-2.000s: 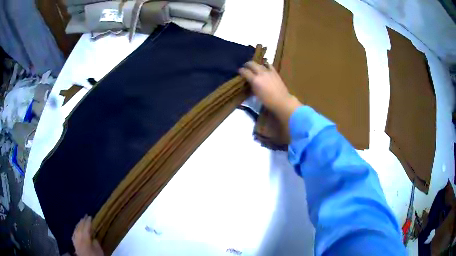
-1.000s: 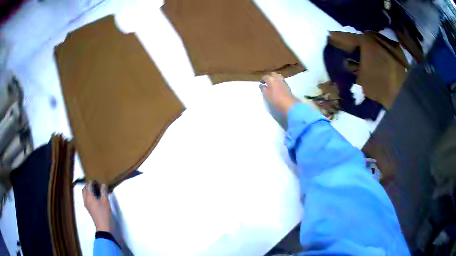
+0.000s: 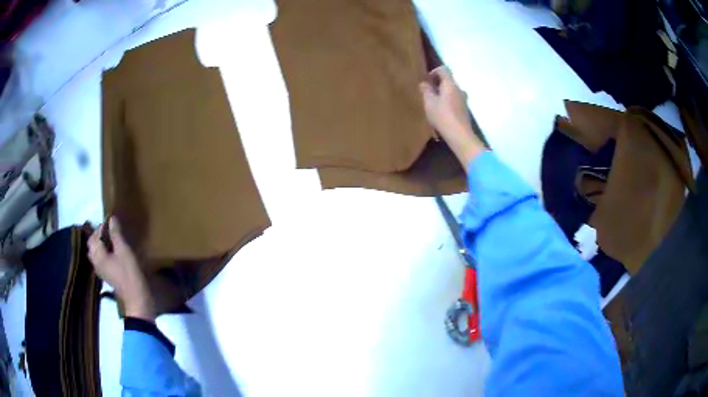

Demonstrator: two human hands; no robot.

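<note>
My left hand pinches the lower left edge of a brown panel and lifts it, showing dark cloth beneath. My right hand pinches the right edge of a second brown panel; its lower right corner is raised over another brown layer and dark cloth. The shears, with a red handle and a pale wrapped loop, lie right of centre, partly hidden by my right sleeve. The stack of dark panels with fanned brown edges lies at the lower left.
Dark and brown pieces with a white scrap lie at the right. Dark cloth lies at the far right. Grey-beige rolled bundles are at the left edge. The white table spreads beneath everything.
My hands have left the dark stack and moved to the two brown panels. Since a second ago, both have moved up the panels' outer edges and lifted them. The shears now show beside my right sleeve.
</note>
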